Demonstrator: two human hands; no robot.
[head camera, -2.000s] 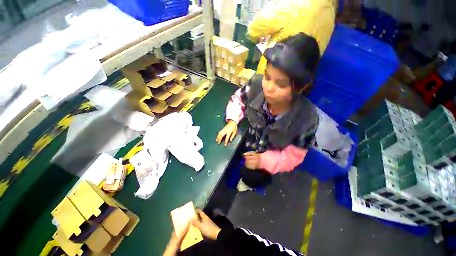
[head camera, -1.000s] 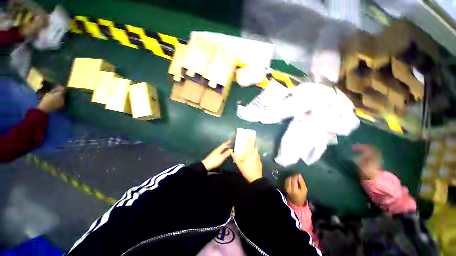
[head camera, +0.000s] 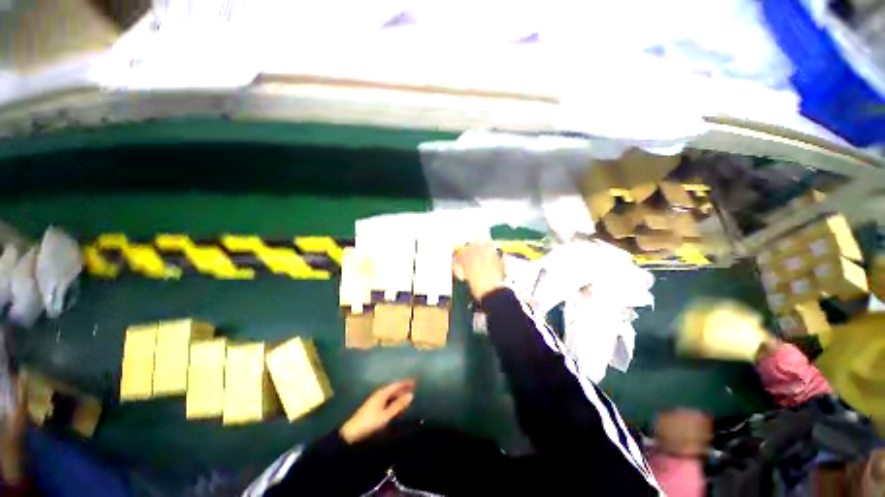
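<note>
My left hand (head camera: 380, 412) is over the near part of the green belt, fingers apart, holding nothing. My right hand (head camera: 480, 269) reaches forward to the right side of the open cartons, near the hazard tape. Its fingertips are blurred, and whether they grip something cannot be told. The open cartons (head camera: 393, 322) stand in a block in front of me, pale flaps on top and brown sides towards me. White plastic bags (head camera: 594, 296) lie crumpled just right of my right hand. Closed yellow cartons (head camera: 225, 377) lie in a slanted row at the left.
A white-covered shelf (head camera: 408, 92) runs across the far side, with a translucent sheet (head camera: 485, 175) below it. Nested open cartons (head camera: 650, 209) are at the far right. At the right a person's pink sleeve (head camera: 794, 374) is beside a blurred yellow carton (head camera: 720, 330). Another worker is at the left edge.
The carton that was between my two hands is no longer in them. My right hand has moved forward to beside the open cartons; my left hand is apart from it. The view has turned.
</note>
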